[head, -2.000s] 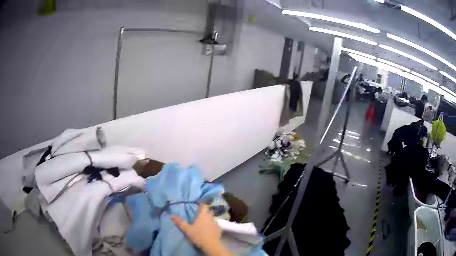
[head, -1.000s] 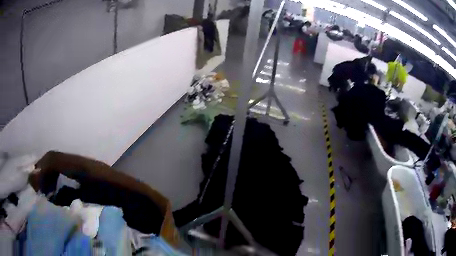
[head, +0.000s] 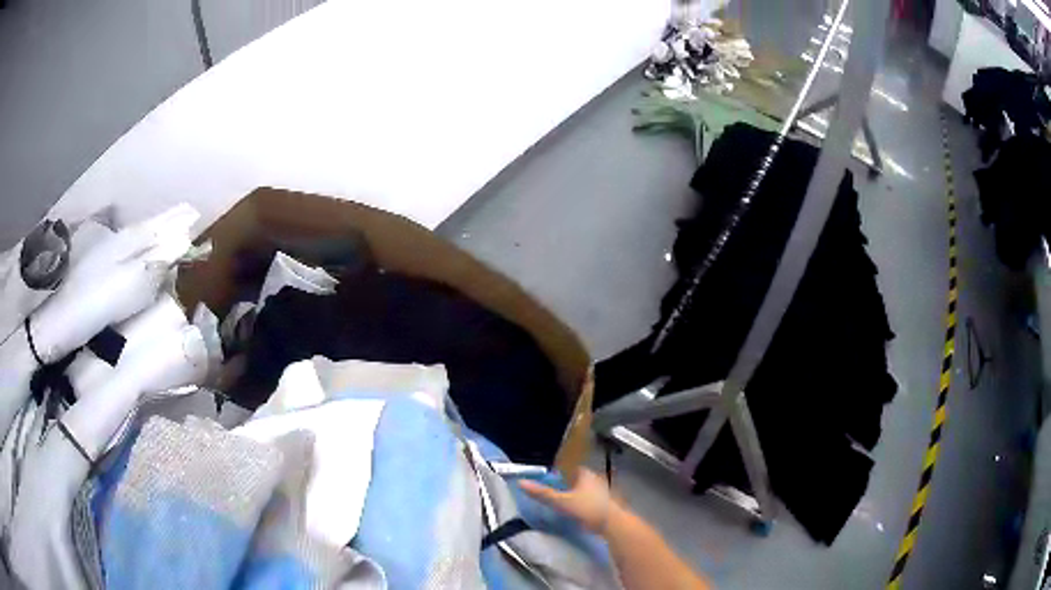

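Observation:
Light-blue panels (head: 403,490) with pale grey and white parts lie in a loose heap at the bottom centre, in front of a brown cardboard box (head: 461,265). Dark ties cross the heap's right part. My right hand (head: 582,501) is at the heap's right edge, below the box's near corner. One finger points left over the fabric; the other fingers are unclear, and whether they grip is hidden. My left hand is not in view. White rolled bundles (head: 127,363) with dark ties lie at the left.
The box holds dark fabric (head: 398,346) and a few white pieces. A low white partition (head: 380,115) runs behind it. A metal rack (head: 784,277) stands on the floor at the right over spread black fabric (head: 795,380). Yellow-black tape (head: 947,334) marks the floor.
The view has swung right, then partly back, and tilted down to the box. The blue fabric has changed from a tied, gathered bundle to a wider heap. My right hand is back in view.

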